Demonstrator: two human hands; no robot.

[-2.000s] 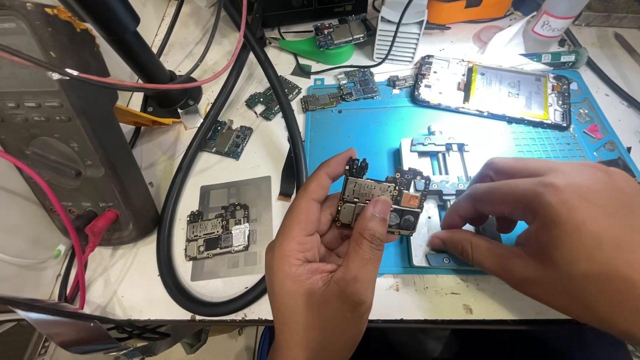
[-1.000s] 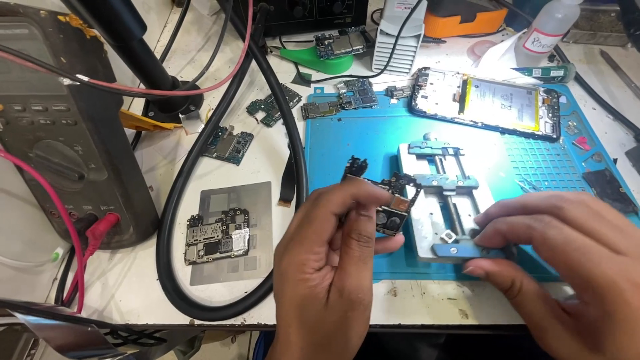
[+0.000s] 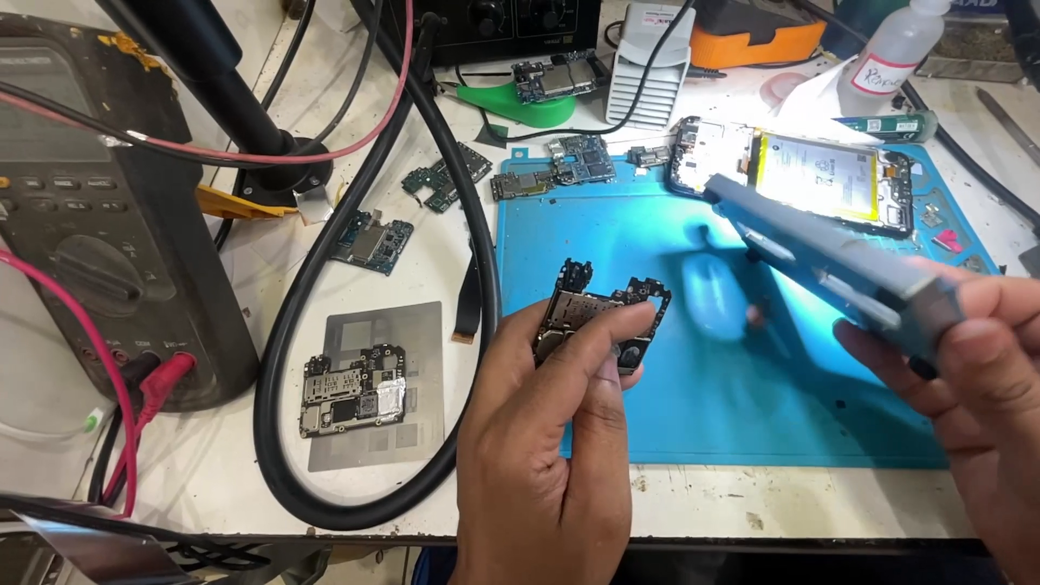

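Observation:
My left hand (image 3: 552, 439) grips a phone logic board (image 3: 585, 309) between thumb and fingers, over the left part of the blue silicone work mat (image 3: 634, 422). Raised above the mat's right side, the metal board-holder fixture (image 3: 829, 268) is tilted in my right hand (image 3: 975, 366), its underside or edge toward me. The fixture's clamp side is hidden. An opened phone with its battery (image 3: 812, 175) lies at the mat's back right. To the left, another phone board (image 3: 353, 394) rests on a thin metal stencil plate (image 3: 422, 349).
A thick black hose (image 3: 272, 390) loops around the stencil plate. Several loose boards, one of them a green circuit board (image 3: 447, 177), lie behind. A multimeter (image 3: 106, 219) stands left; a clear plastic bottle (image 3: 894, 57) stands back right. The bench's front edge (image 3: 731, 540) is close.
My right hand has lifted the fixture off the mat, where it lay in both earlier frames, and tilted it. My left hand still holds the board.

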